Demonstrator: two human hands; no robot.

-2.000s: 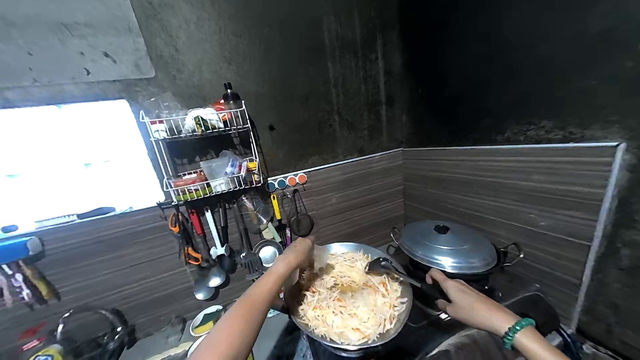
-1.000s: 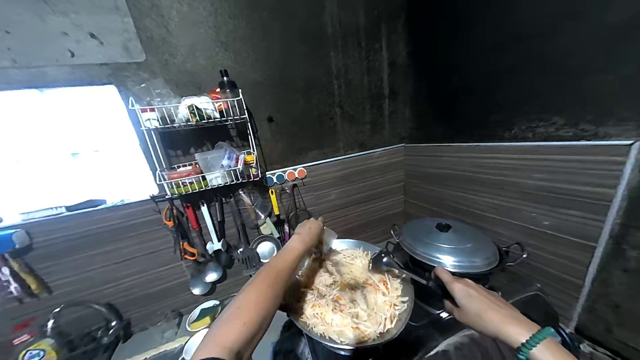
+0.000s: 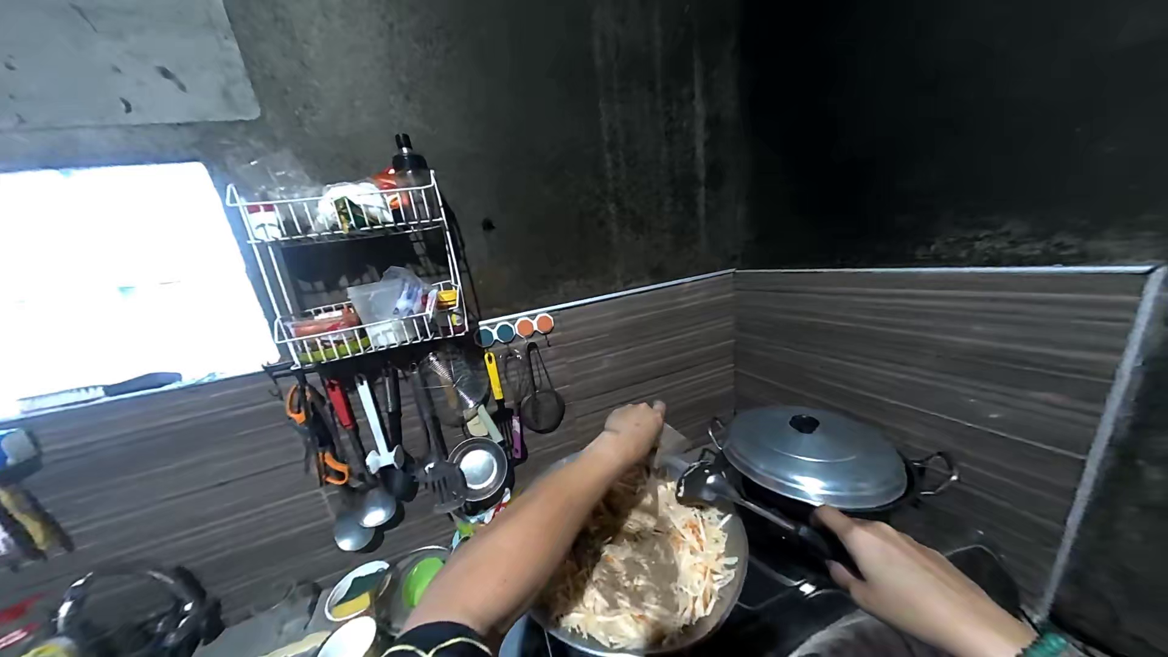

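Note:
A wide metal pan (image 3: 737, 584) holds shredded pale vegetable with orange bits (image 3: 671, 557). Over the pan's far side is my left hand (image 3: 634, 431), its fingers closed on a clear plastic bag (image 3: 673, 442), which is partly hidden; brownish matter shows below the hand. Held by its black handle in my right hand (image 3: 890, 557) is a metal ladle (image 3: 730, 493), its bowl over the pan's far right rim.
A lidded metal pot (image 3: 812, 461) stands on the stove behind the pan. Utensils (image 3: 374, 456) hang beneath a white wire rack (image 3: 365, 342) on the wall. A bowl with a sponge (image 3: 356, 593) is to the left.
My left hand has moved right, farther over the pan's far side. Brownish matter now covers part of the pan's left side. The ladle remains in my right hand.

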